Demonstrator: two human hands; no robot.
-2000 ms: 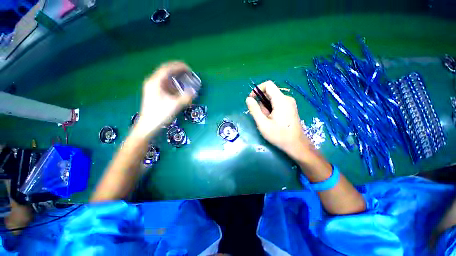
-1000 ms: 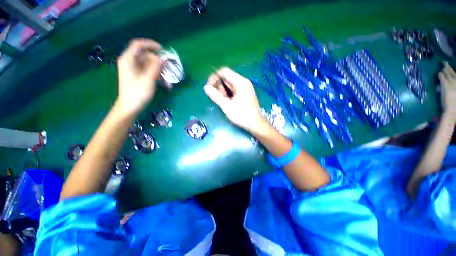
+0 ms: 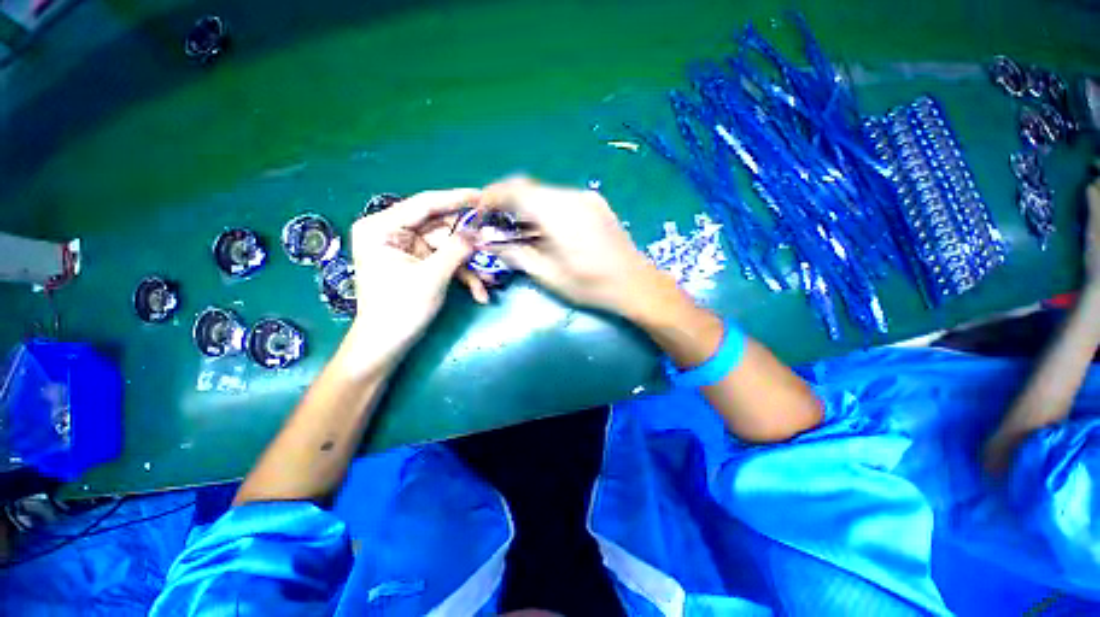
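My left hand (image 3: 410, 268) grips a round housing (image 3: 487, 258), mostly covered by the fingers. My right hand (image 3: 557, 245) is against the same housing, blurred; a dark thin tool, perhaps tweezers, shows faintly between its fingers. Several round dark housings with pale centres (image 3: 276, 344) stand on the green bench to the left of my left hand, one partly behind it. A loose pile of tiny silvery-white bits (image 3: 688, 252) lies right of my right hand.
A tangled heap of blue-silver strips (image 3: 790, 169) lies at the right, beside rowed silvery parts (image 3: 938, 193). A blue bin (image 3: 63, 410) is at the left edge. Dark housings (image 3: 1033, 121) and another person's arm (image 3: 1052, 362) are at far right. A lone housing (image 3: 206, 39) is at the back.
My hands were apart and have come together at the housing. The view has shifted, and more housings show at the left.
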